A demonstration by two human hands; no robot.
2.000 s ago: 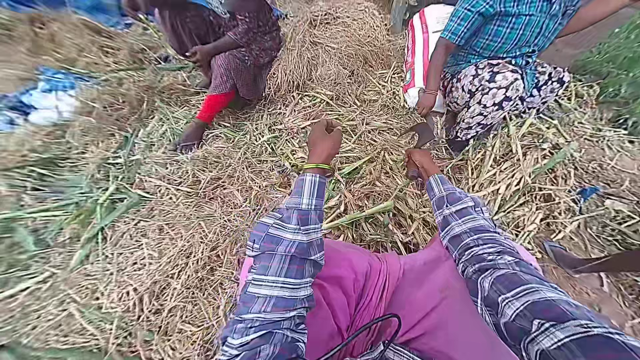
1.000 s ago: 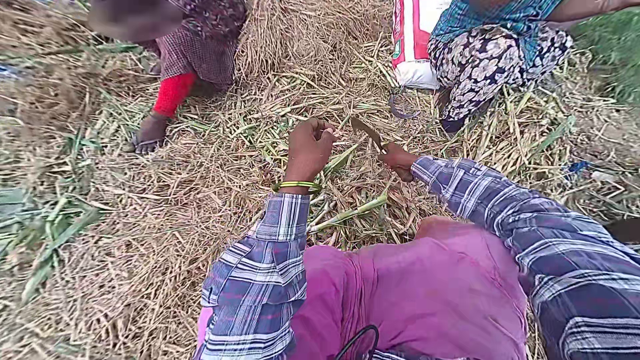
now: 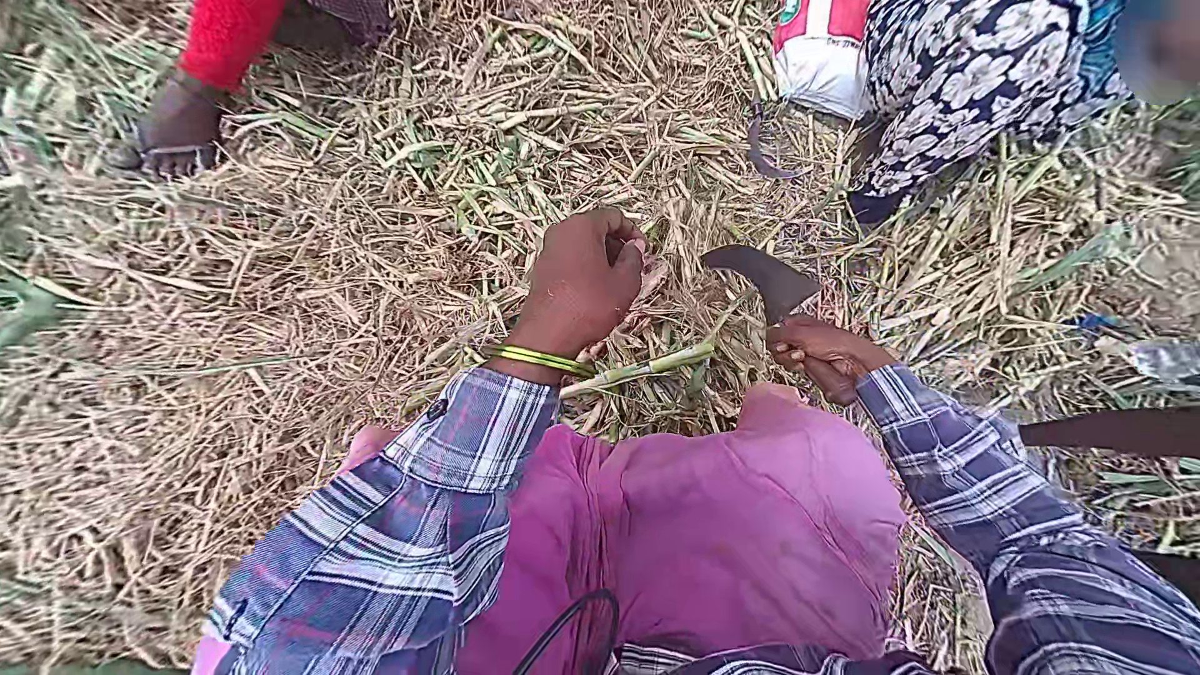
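My left hand (image 3: 586,277), with yellow-green bangles at the wrist, is over the straw with thumb and fingers drawn together; a small pinkish bit shows at the fingertips, too unclear to name. My right hand (image 3: 820,352) grips the handle of a sickle (image 3: 773,279), whose dark curved blade points left toward my left hand without touching it. Between my hands and my knees lies a thick pale green stalk (image 3: 647,367) on a bed of dry straw (image 3: 281,356).
A co-worker's foot (image 3: 178,127) below a red garment rests at upper left. Another person in floral cloth (image 3: 975,84) sits at upper right, beside a white and red sack (image 3: 820,70). A second curved blade (image 3: 761,145) lies near the sack. A dark flat object (image 3: 1116,431) enters at right.
The view has tilted down closer to the straw. The sickle blade, near my right hand in all frames, now shows broadside. The second curved blade lay near the sack one second ago too.
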